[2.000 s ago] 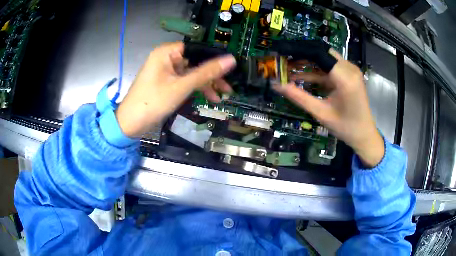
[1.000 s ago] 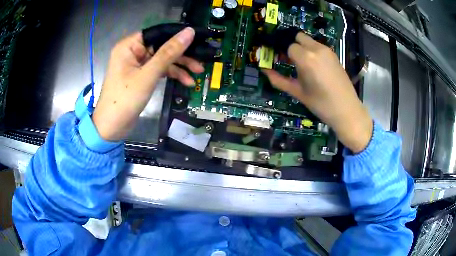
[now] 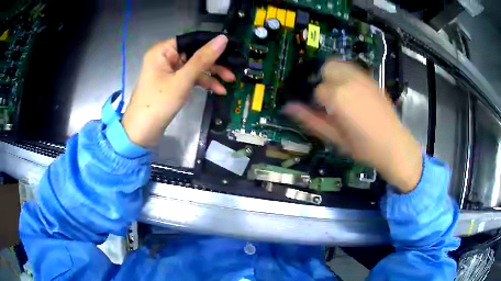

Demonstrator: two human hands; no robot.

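Note:
The green circuit board (image 3: pixel 237 110) lies in a black carrier (image 3: pixel 216 176) in front of me. My left hand (image 3: pixel 178 82), with black finger cots, is above the board's left edge; its fingers are apart and no part shows in it. My right hand (image 3: pixel 351 112) is blurred over the board's middle right, fingers pointing down and in. It hides the board beneath, and I cannot tell whether it grips anything. A yellow-labelled transformer (image 3: pixel 313 35) stands on the board just beyond it. A yellow capacitor (image 3: pixel 258 97) stands between my hands.
Green clamps with silvery strips (image 3: pixel 279 175) and a white label (image 3: pixel 226 157) are on the carrier's near side. A white-grey strip (image 3: pixel 383 60) runs along the board's right. The silver conveyor rail (image 3: pixel 241 218) crosses in front of me. A blue cord (image 3: pixel 124 52) rises from my left wrist.
Two seconds ago my right hand held a transformer above the board. One second ago a yellow-labelled one showed at its fingertips; that spot is now hidden. The board now appears lower and further right.

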